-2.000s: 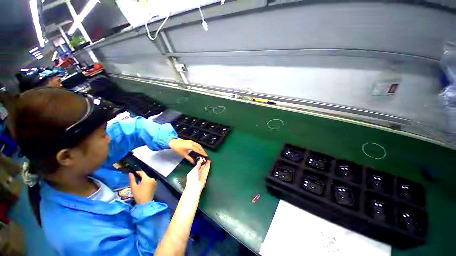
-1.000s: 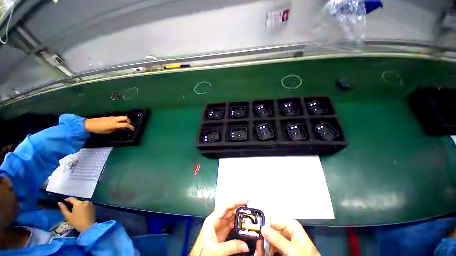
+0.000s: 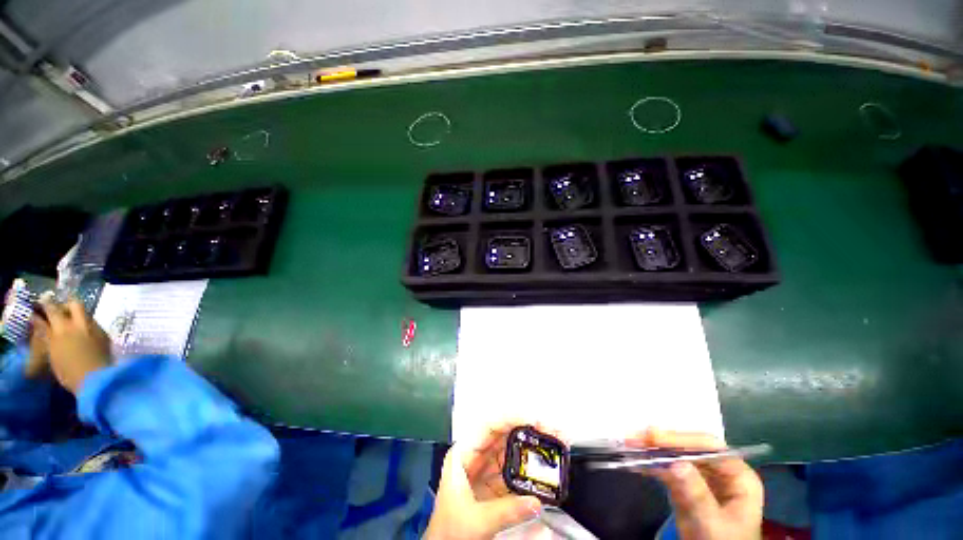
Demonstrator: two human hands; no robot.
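Observation:
My left hand holds a partly assembled black housing, its open side up with gold-yellow and whitish parts inside. My right hand holds thin silver tweezers, which lie nearly level and point left at the housing's right edge. Whether the tips touch it I cannot tell. Both hands are at the bottom edge of the view. Behind them lies a blank white paper sheet. A black foam tray stands behind the paper, with a dark housing in each pocket.
A small red-and-white label lies left of the paper. A neighbour's blue sleeves and hands are at left, near a printed sheet and another foam tray. A dark object and yellow-and-black pen are at the back.
The view has swung right and down from the neighbour to my own bench. Since one second ago, the tweezers have come clearly into view in my right hand. The neighbour's hand has left its tray.

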